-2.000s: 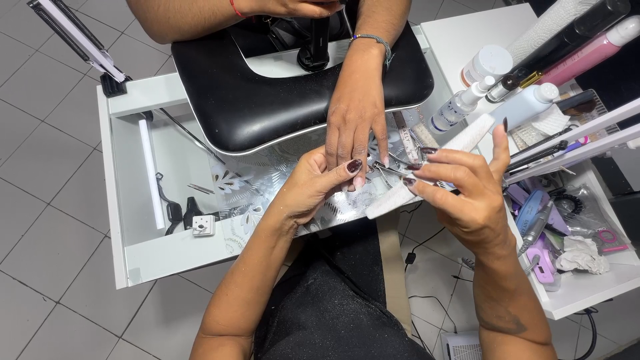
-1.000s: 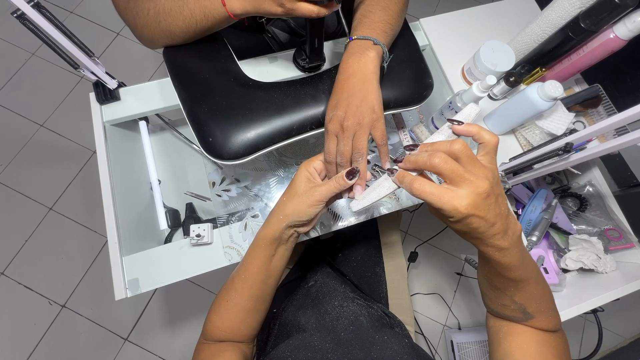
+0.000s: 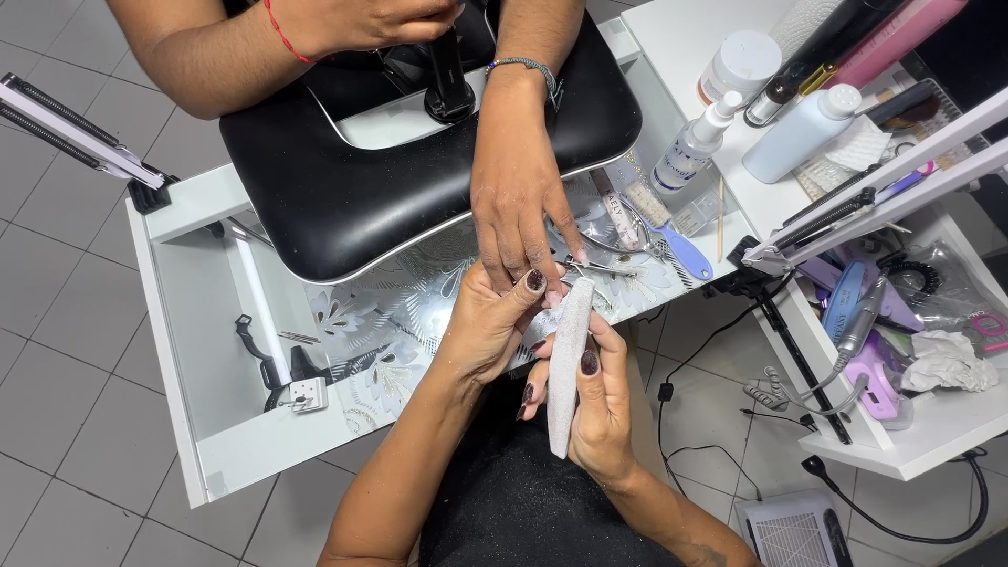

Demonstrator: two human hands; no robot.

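Observation:
My left hand [image 3: 492, 323] grips the fingers of another person's hand [image 3: 516, 189], which reaches over a black padded armrest [image 3: 378, 213]. Between the fingers and thumb of my right hand [image 3: 594, 394] is a pale grey nail file [image 3: 568, 370], held lengthwise with its upper end close to the person's fingertips. Just beyond that end lies a metal tool [image 3: 602, 268], perhaps a nipper, on the patterned glass tabletop. Farther right on the glass are a blue-handled brush [image 3: 683, 248] and a clear spray bottle [image 3: 689, 153].
A white jar [image 3: 740, 63] and a pale blue bottle [image 3: 803, 130] stand on the white surface at upper right. Below them, an open drawer [image 3: 929, 453] holds a handheld nail drill [image 3: 862, 323] and crumpled tissue [image 3: 949, 361]. Lamp arms [image 3: 890, 189] cross over it. Cables hang to the floor.
My right hand has moved lower and turned, and the file has swung from a slant across the fingertips to nearly upright. My left hand still holds the person's fingers.

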